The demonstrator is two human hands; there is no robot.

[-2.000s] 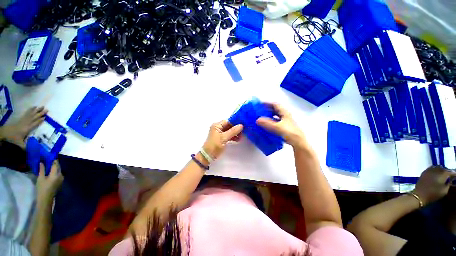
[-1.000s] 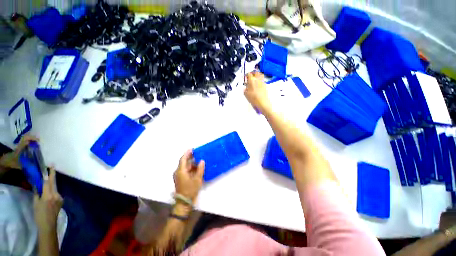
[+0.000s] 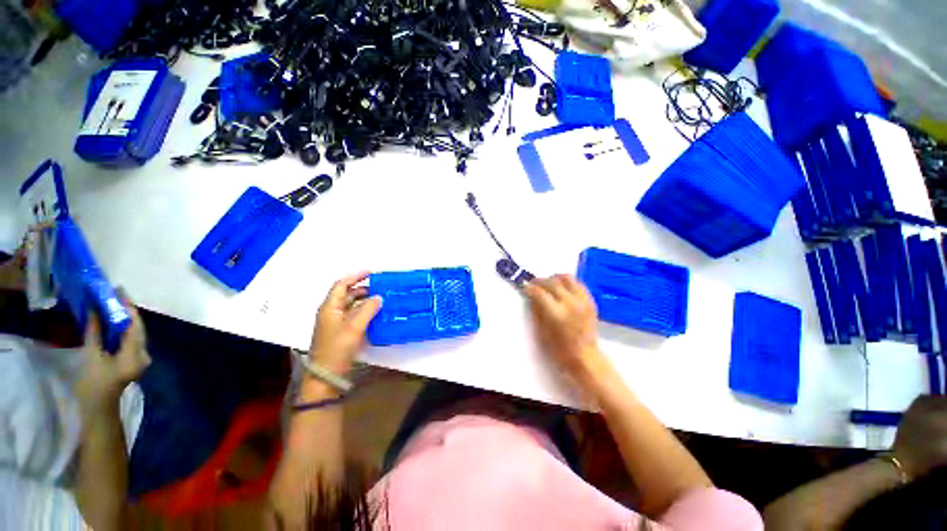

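Note:
A blue insert tray (image 3: pixel 424 304) lies flat in front of me, its slots on the left and its dotted patch on the right. My left hand (image 3: pixel 347 316) grips its left edge. My right hand (image 3: pixel 562 311) holds the bundled end of a black cable (image 3: pixel 508 268) at the table; its thin connector end stretches up and left. A second blue tray or small tray pile (image 3: pixel 634 291) lies just right of my right hand. Another blue tray (image 3: pixel 765 347) lies flat farther right.
The black cable heap (image 3: pixel 384 83) fills the far side. A filled tray (image 3: pixel 247 238) lies left. An open printed card (image 3: pixel 582 151), empty tray stack (image 3: pixel 722 185) and retail boxes (image 3: pixel 874 280) are beyond and right. Neighbours' hands (image 3: pixel 116 353) show left and a forearm (image 3: pixel 841 496) right.
My right hand has come back from the far side near the open card, bringing a black cable. The tray at my left hand has shifted left and now lies level. The view has also shifted slightly.

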